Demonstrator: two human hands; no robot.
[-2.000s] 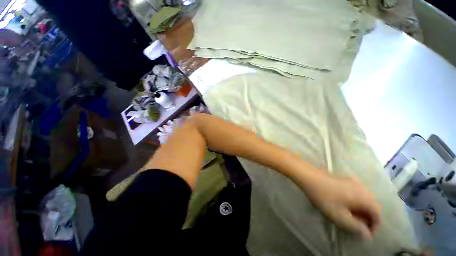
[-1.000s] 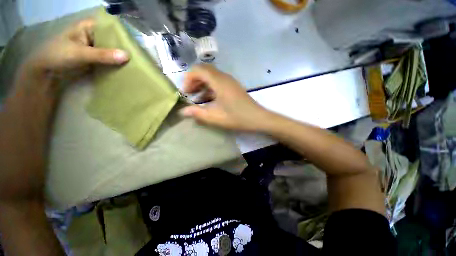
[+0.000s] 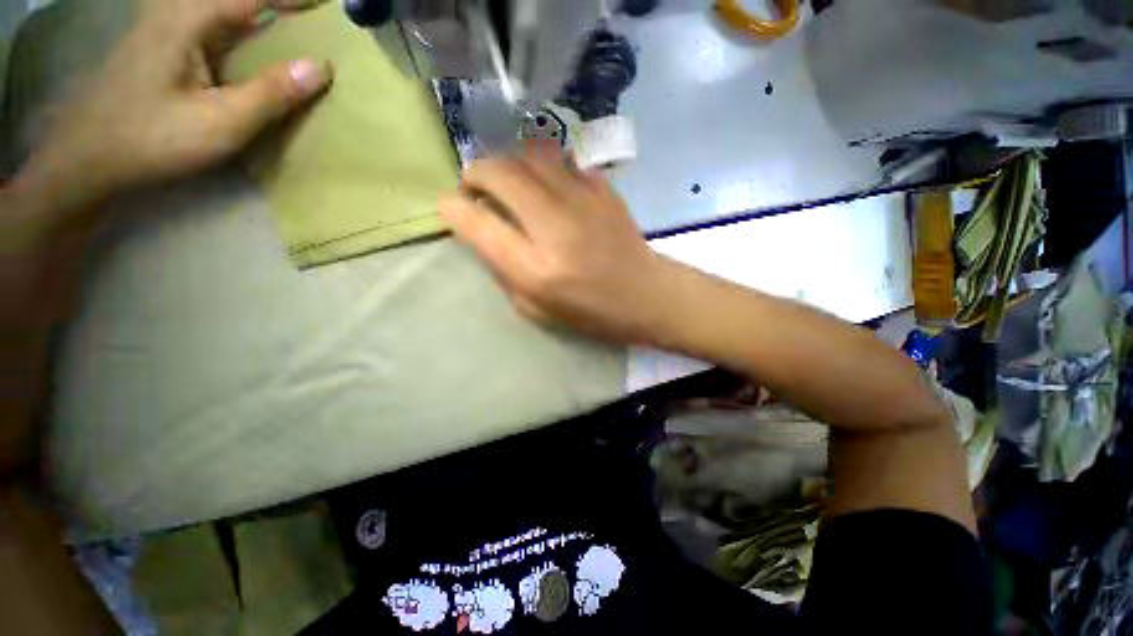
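A yellow-green pocket piece [image 3: 354,162] lies on the large paler garment panel [image 3: 298,360], its lower edge marked by a dark line. My left hand [image 3: 205,93] lies over the piece's left side, thumb on the cloth, its upper part cut off by the top edge. My right hand [image 3: 553,242] is on the piece's right edge, fingertips close to the sewing machine's needle area [image 3: 509,93]. Its fingers are bent and press the cloth edge. The presser foot is blurred and partly hidden.
A white ribbed knob [image 3: 605,142] is just above my right hand. A yellow-orange ring [image 3: 758,15] lies on the machine bed [image 3: 708,112]. A yellow-orange strip holder [image 3: 932,255] with green welt strips [image 3: 1000,236] is at the right end. A tied cloth bundle [image 3: 1075,373] is beyond.
The pocket piece now lies flatter, its lower edge turned from slanting to nearly level. My right hand has moved from beside its corner onto its right edge. My left hand has shifted slightly upward.
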